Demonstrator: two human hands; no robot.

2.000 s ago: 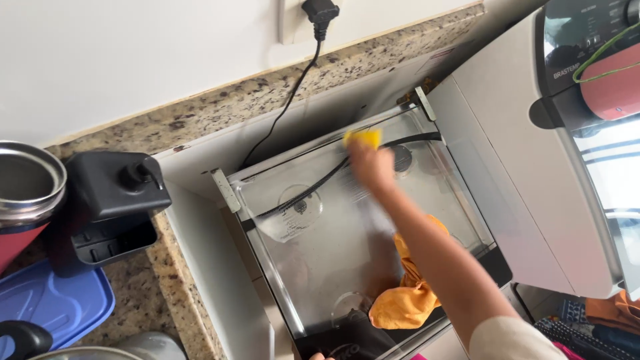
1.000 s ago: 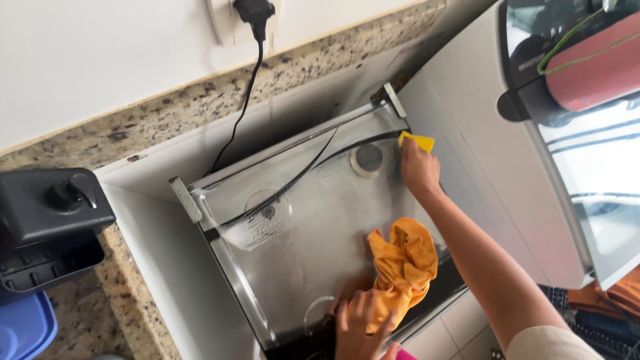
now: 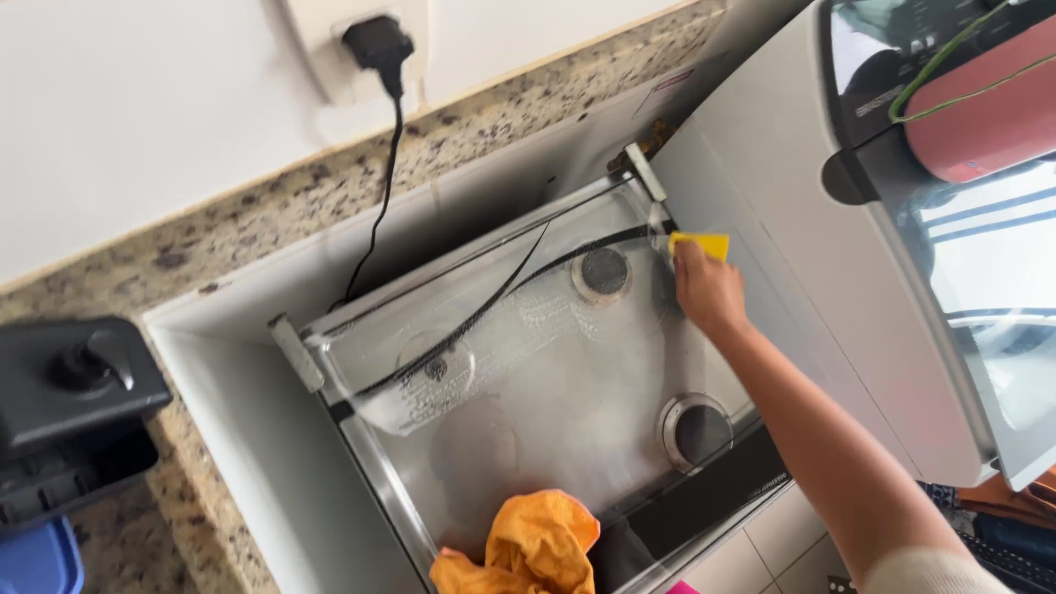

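Note:
My right hand point(image 3: 709, 289) grips a yellow sponge point(image 3: 701, 245) at the upper right corner of a stove's cooktop, beside the metal hinge bracket point(image 3: 646, 172). Wet, soapy-looking streaks mark the stove's glass point(image 3: 528, 338), which has a curved black strip point(image 3: 462, 330) across it. Round burner parts point(image 3: 701, 431) show through or beside the glass. An orange cloth point(image 3: 540, 536) lies bunched at the bottom edge of the stove. My left hand is out of view.
A granite counter point(image 3: 272, 194) borders the stove recess. A black plug point(image 3: 378, 43) with its cord hangs behind. At right stands a white appliance point(image 3: 767, 223) with a pink object point(image 3: 990, 107) on top. A black appliance point(image 3: 74, 388) and blue plastic lid point(image 3: 37, 561) are at left.
My right hand with the sponge has moved from the back edge to the right corner. The left hand, on the orange cloth a second ago, has left the view. The view has shifted closer.

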